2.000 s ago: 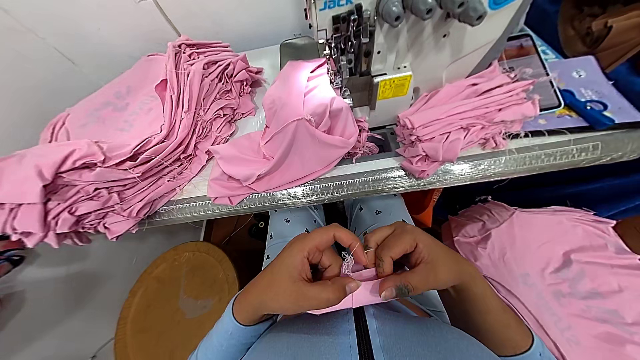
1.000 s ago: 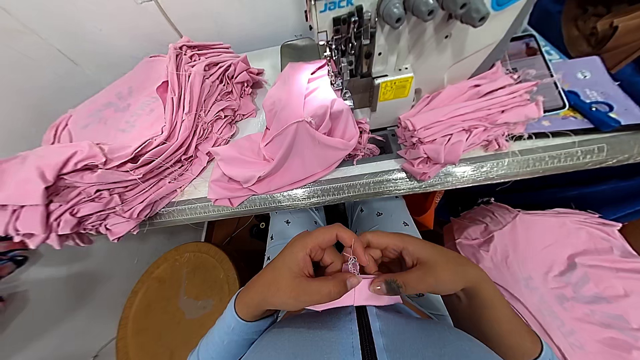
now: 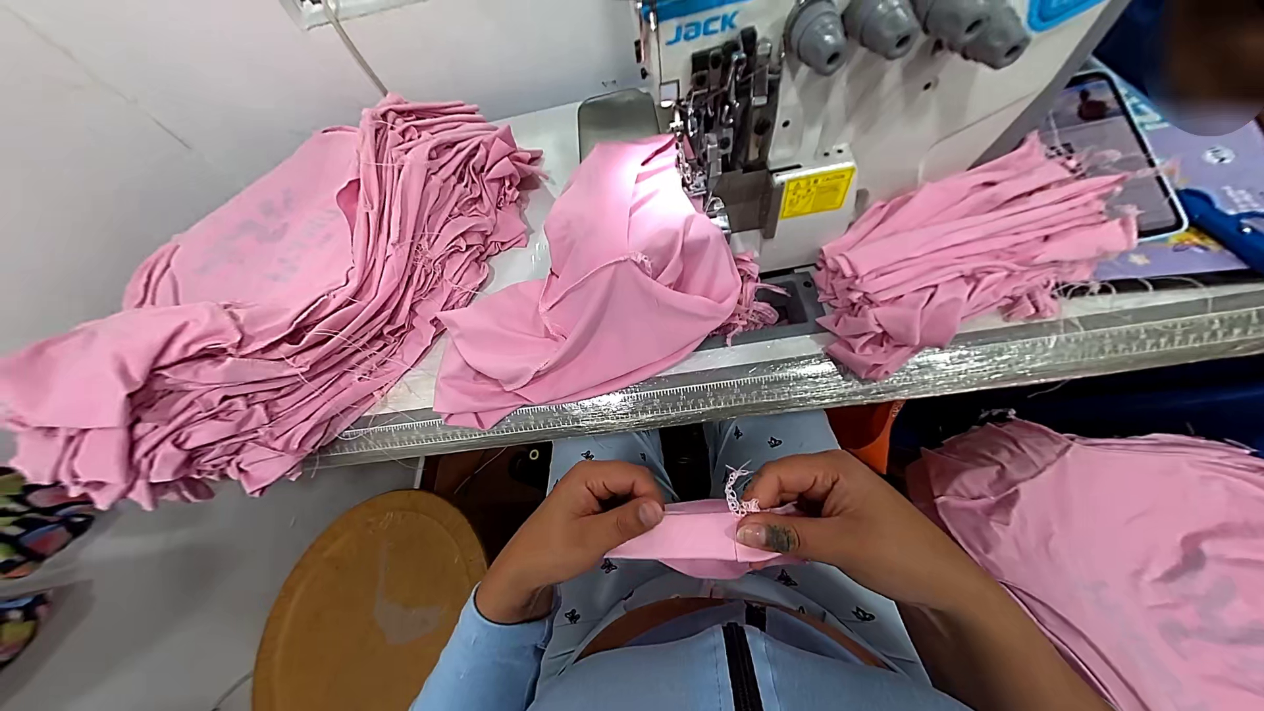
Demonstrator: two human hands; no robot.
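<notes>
Over my lap, my left hand point(image 3: 602, 518) pinches the left end of a small folded piece of pink fabric point(image 3: 691, 538). My right hand point(image 3: 815, 513) grips its right part between thumb and fingers, where a seam crosses it. A curled tail of white overlock thread point(image 3: 736, 494) stands up from the fabric's upper edge beside my right fingertips. Beyond my hands, a pink fabric piece point(image 3: 612, 326) lies on the machine table, one end under the presser foot area of a Jack overlock machine point(image 3: 869, 118). The needle area is lit and partly covered by cloth.
Pink garment pieces are heaped point(image 3: 296, 296) on the table's left, with a smaller bundle point(image 3: 968, 247) on the right. A phone point(image 3: 1116, 148) and blue-handled tool point(image 3: 1224, 222) lie behind it. Below are a round stool point(image 3: 365, 612) and more pink fabric point(image 3: 1116, 553). The table edge point(image 3: 612, 405) bears a measuring tape.
My hands have moved apart, with my left hand farther left along the small pink piece. More of the fabric shows between them. The cloth on the machine table has not moved.
</notes>
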